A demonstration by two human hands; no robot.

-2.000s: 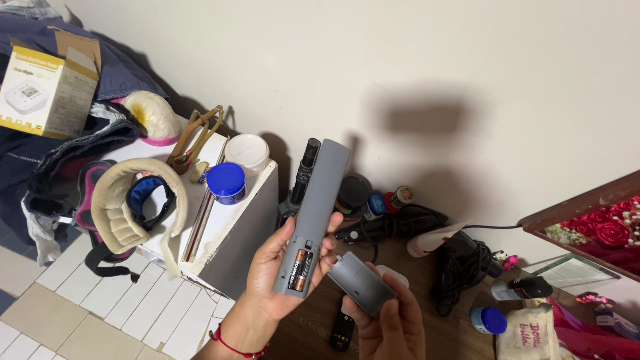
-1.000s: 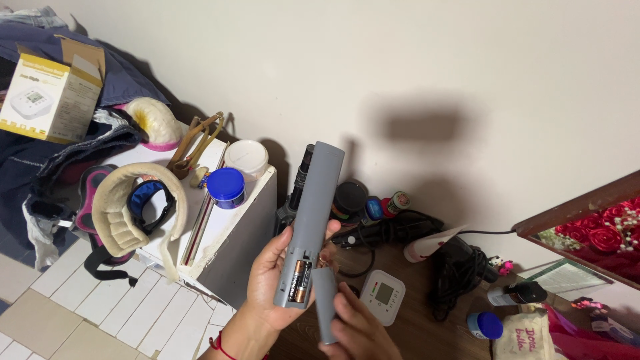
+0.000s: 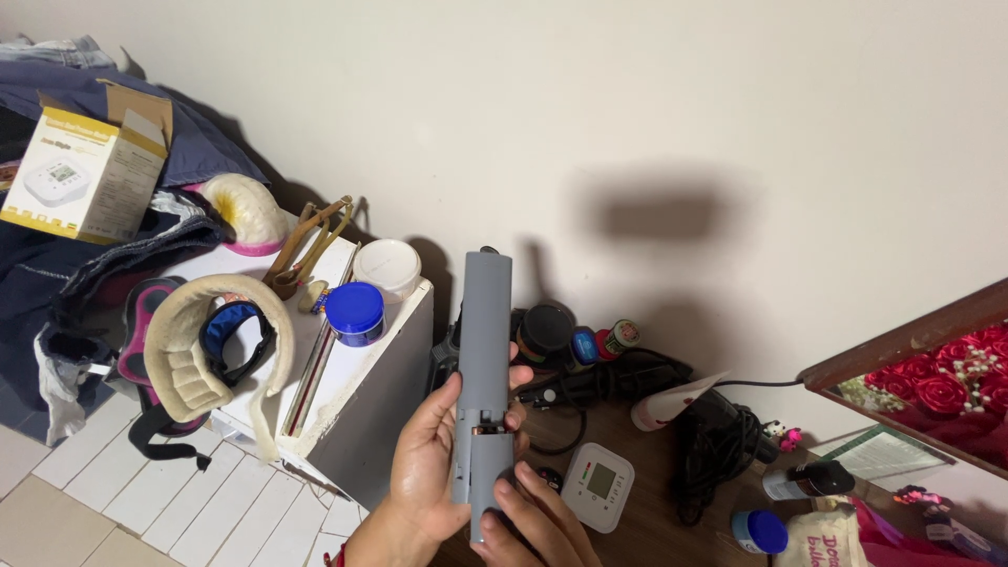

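My left hand (image 3: 429,465) grips a long grey plastic remote-like device (image 3: 486,331), its back toward me. With my right hand (image 3: 535,516) I hold the grey battery cover (image 3: 492,476) over the lower end of the device, overlapping the battery bay. A narrow gap shows at the cover's top edge, with a sliver of a battery in it; the rest of the batteries is hidden. Whether the cover is seated cannot be told. Just right of my right hand, a white blood pressure monitor (image 3: 598,487) lies on the dark wooden surface.
At left, a white cabinet (image 3: 354,409) bears a blue-lidded jar (image 3: 355,313), a white-lidded tub (image 3: 387,269), a wooden slingshot (image 3: 303,244) and a beige neck brace (image 3: 181,346). Behind them sits a yellow-white box (image 3: 79,173). Black cables (image 3: 713,457) and a framed rose picture (image 3: 937,386) are at right.
My right hand has brought the battery cover from beside the device onto its battery bay. The batteries, plain to see before, are now mostly covered. The device stands more upright in view.
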